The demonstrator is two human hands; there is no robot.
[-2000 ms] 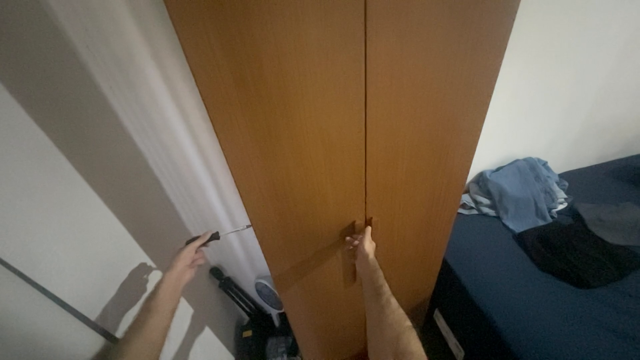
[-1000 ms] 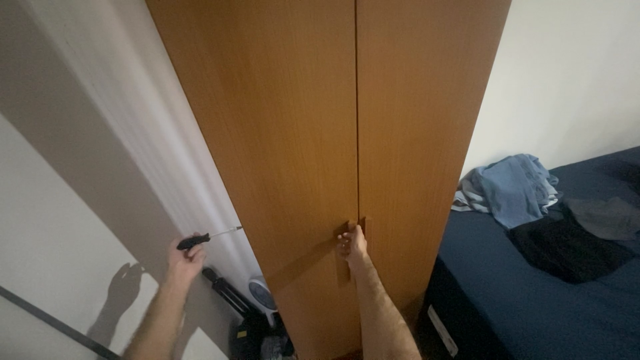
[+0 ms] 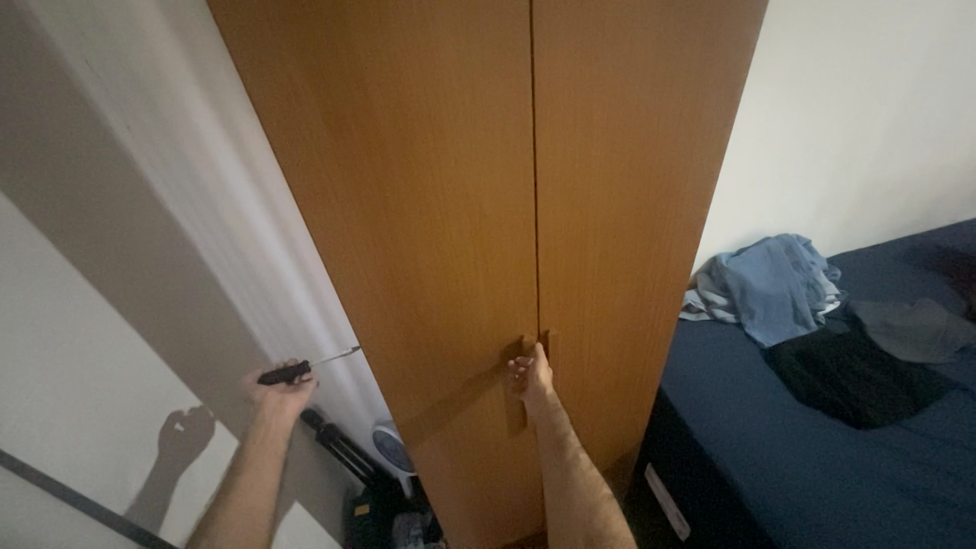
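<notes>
A tall wooden wardrobe [image 3: 427, 198] fills the middle of the view, its two doors shut against each other along a vertical seam. My right hand [image 3: 534, 374] is at the wooden handle of the left door [image 3: 524, 408], with its fingers curled round the upper part; the right door's handle [image 3: 553, 347] is just beside it. On the left, my left hand [image 3: 284, 385] holds a screwdriver [image 3: 286, 373] by its black handle. The metal shaft points right, its tip close to the wardrobe's left edge; whether they touch I cannot tell.
A bed with a dark blue cover [image 3: 732, 412] stands at the right, bearing a heap of blue clothes [image 3: 785, 286] and dark garments [image 3: 854, 377]. Folded black tripod-like legs [image 3: 351, 454] and a round white-rimmed object [image 3: 390, 446] stand low between the left wall and the wardrobe.
The view has shifted slightly. My right hand stays at the door handle. In my left hand the screwdriver has turned a little, its tip still near the wardrobe's edge.
</notes>
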